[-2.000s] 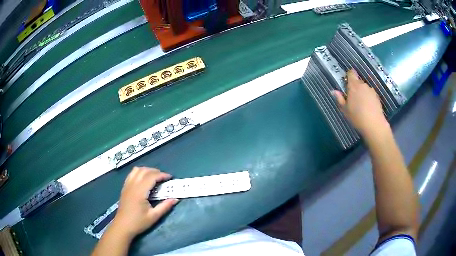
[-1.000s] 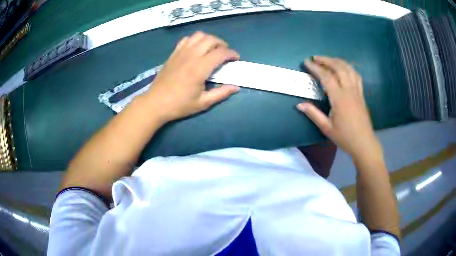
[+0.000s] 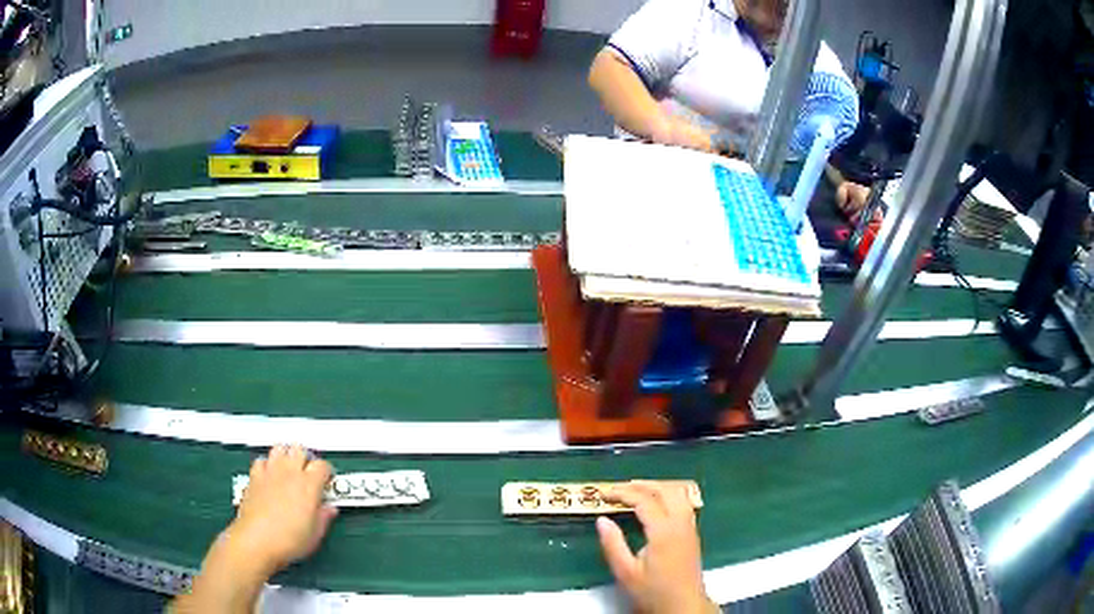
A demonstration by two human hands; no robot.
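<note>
A silver strip housing (image 3: 382, 487) with round recesses lies on the nearest green lane, left of centre. My left hand (image 3: 283, 504) covers its left part, fingers over it and thumb at its near side. A pale gold strip housing (image 3: 559, 498) with brass-coloured recesses lies on the same lane to the right. My right hand (image 3: 657, 528) has its fingers over the right half of this housing and its thumb at the near edge. The hands hide parts of both housings.
A red-brown stand (image 3: 558, 348) with papers (image 3: 648, 222) stands mid-line beside a slanted metal post (image 3: 888, 228). Stacked grey strips (image 3: 942, 552) are at lower right. Another gold housing (image 3: 65, 452) lies far left. A person (image 3: 708, 72) is across the line.
The view has lifted from the bench edge to the lanes. Both hands have left the white cover plate, now out of view, and reached forward onto the two housings.
</note>
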